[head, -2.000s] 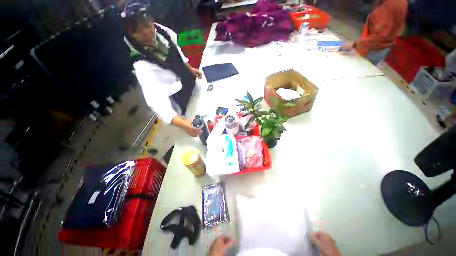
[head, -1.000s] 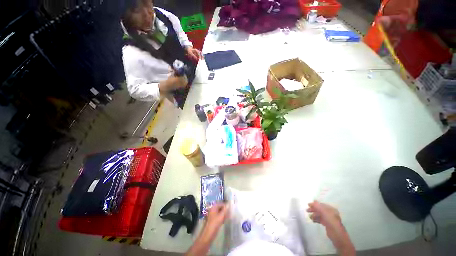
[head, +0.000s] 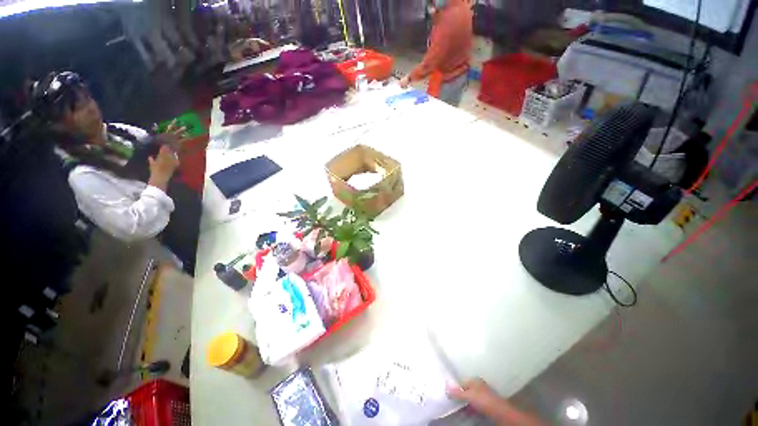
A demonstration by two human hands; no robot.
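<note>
A poly bag with a folded white garment (head: 395, 387) lies at the near edge of the table, with a round blue logo and small dark print facing up. My right hand (head: 482, 398) is at the bag's right edge, fingertips touching it; whether it pinches the film is unclear. My left hand is out of the picture. A small dark bagged item (head: 301, 403) lies just left of the white pack, cut off by the lower edge.
Beyond the pack stand a red basket (head: 359, 304) with a tissue pack (head: 285, 309), a yellow-lidded jar (head: 234, 354), a potted plant (head: 353, 233), a cardboard box (head: 391, 193) and a black fan (head: 563, 260). A person (head: 125, 200) stands left; another (head: 449, 42) stands at the far end.
The view has swung right, so table things sit further left. My left hand has left the picture. My right hand has come to the pack's edge. The person at left now has both hands raised.
</note>
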